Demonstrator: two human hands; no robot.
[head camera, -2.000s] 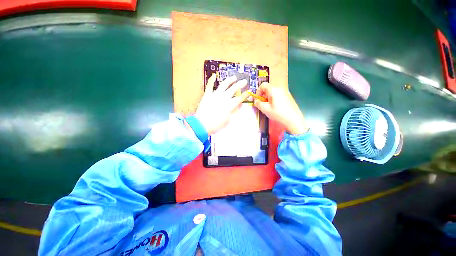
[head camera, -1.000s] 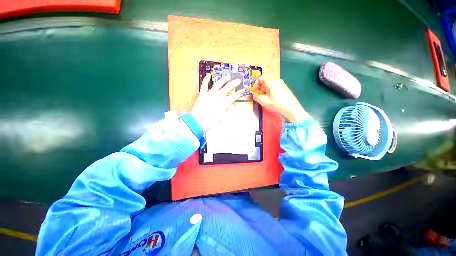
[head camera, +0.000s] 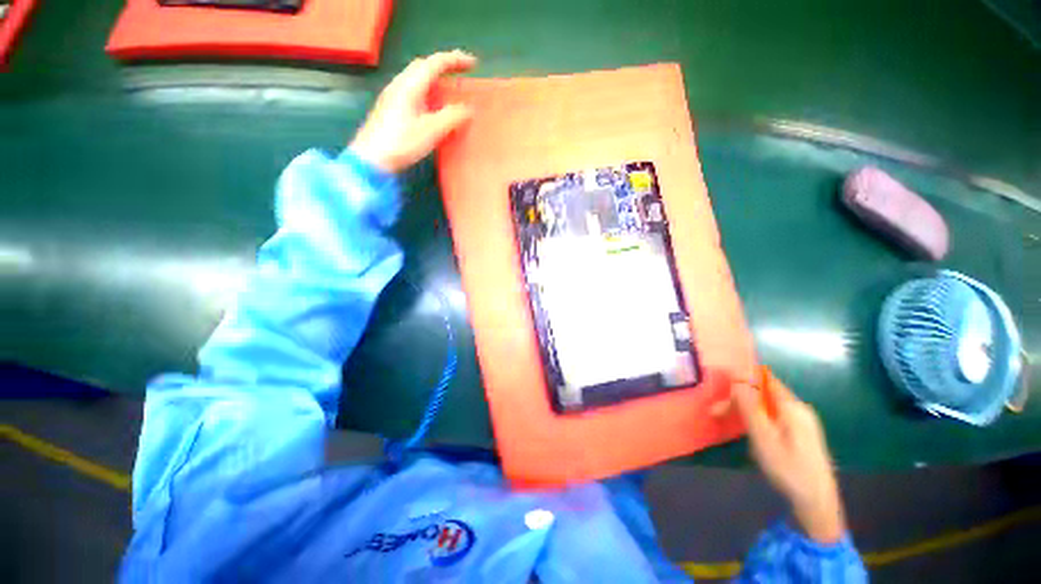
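Note:
The open tablet lies insides up on the red-orange foam pad, which is tilted on the bench. Its blue-and-silver main board is at the far end, above the pale battery. My left hand grips the pad's far left corner. My right hand is at the near right corner, slightly blurred, with the orange stick held in it and its fingertips on the pad's edge.
A light-blue fan and a pinkish-grey oblong case stand on the green bench at right. Another red pad with a dark item lies at the upper left. A blue cord hangs left of the pad.
Both hands have left the tablet's board. My left hand moved to the pad's far left corner, my right to its near right corner. The pad has turned and shifted right in view.

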